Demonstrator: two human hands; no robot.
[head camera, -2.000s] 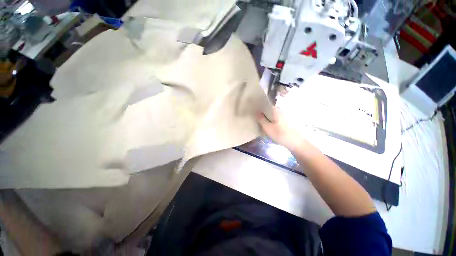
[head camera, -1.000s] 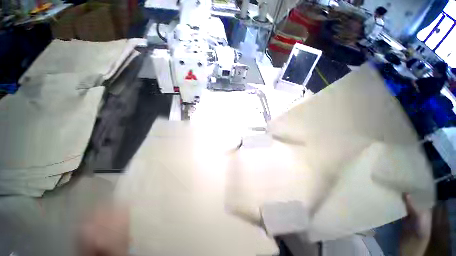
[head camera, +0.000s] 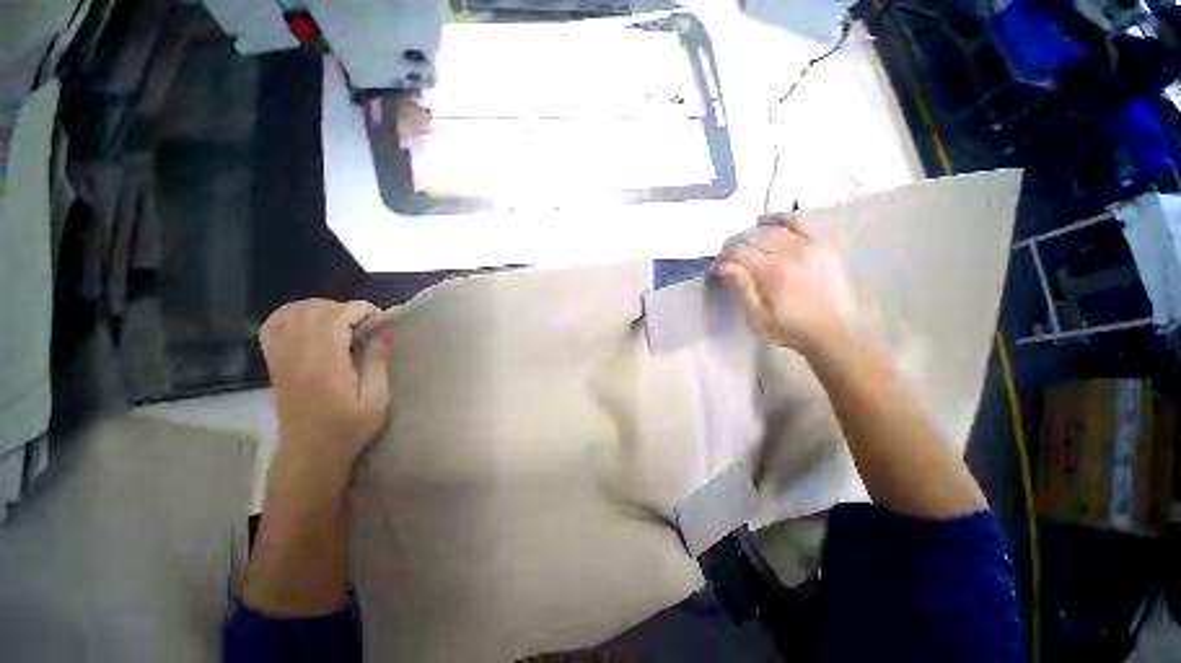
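Note:
A large beige cover panel (head camera: 505, 415) hangs in front of me, below the machine table's front edge. My left hand (head camera: 330, 376) pinches its upper left edge between thumb and fingers. My right hand (head camera: 784, 282) grips its upper edge right of the middle. A grey reinforcement patch (head camera: 676, 315) lies just left of my right hand, and another grey patch (head camera: 716, 509) sits lower. The panel is creased between the patches. The white template (head camera: 557, 156) in its dark clamp frame (head camera: 720, 130) lies beyond the panel, brightly lit.
The sewing machine head (head camera: 369, 45) is at the upper left, partly cut off. Layered beige sheets (head camera: 29, 285) and dark grey pieces (head camera: 123, 220) are at the left. A black cable (head camera: 775, 149) crosses the table. A cardboard box (head camera: 1107, 453) and white-framed seat stand right, past a yellow floor line.
The panel has moved from the left stack, across in front of me, and is now spread below the template. Both hands have come to its upper edge. The view has tilted down.

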